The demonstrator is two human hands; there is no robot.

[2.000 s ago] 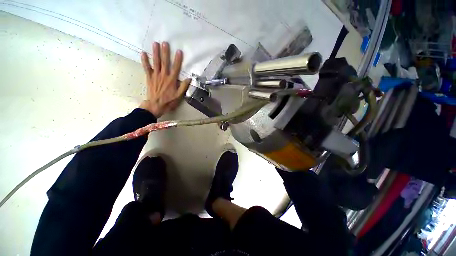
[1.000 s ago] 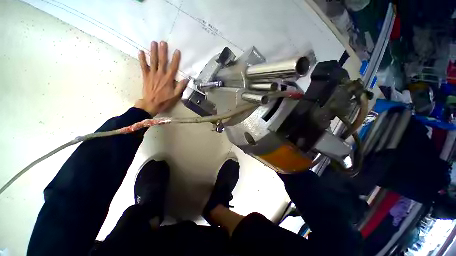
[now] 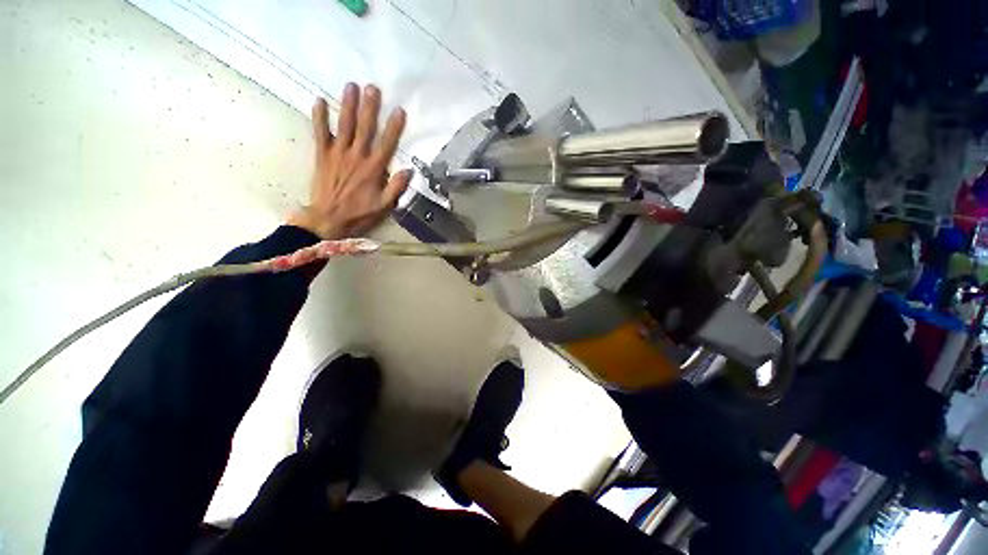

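Note:
The straight-knife cutting machine (image 3: 585,304) stands right of centre, its silver motor banded orange and its metal tubes on top. Its front end is at the edge of the white paper marker (image 3: 433,81). My left hand (image 3: 355,173) lies flat, fingers spread, partly on the marker's edge, its thumb close beside the machine's front. My right hand is hidden behind the machine; only the dark sleeve (image 3: 693,444) shows. The power cord (image 3: 217,271), with a reddish taped stretch, runs from the machine across my left forearm.
The cream table (image 3: 141,217) lies left of the marker. A small green object (image 3: 353,5) is on the paper at the top edge. A blue basket (image 3: 758,13) and heaped cloth are beyond the table at right. My shoes (image 3: 345,401) show below.
The marker's printed lines and the green object have shifted in view relative to my left hand and the machine. My left hand stays flat beside the machine's front.

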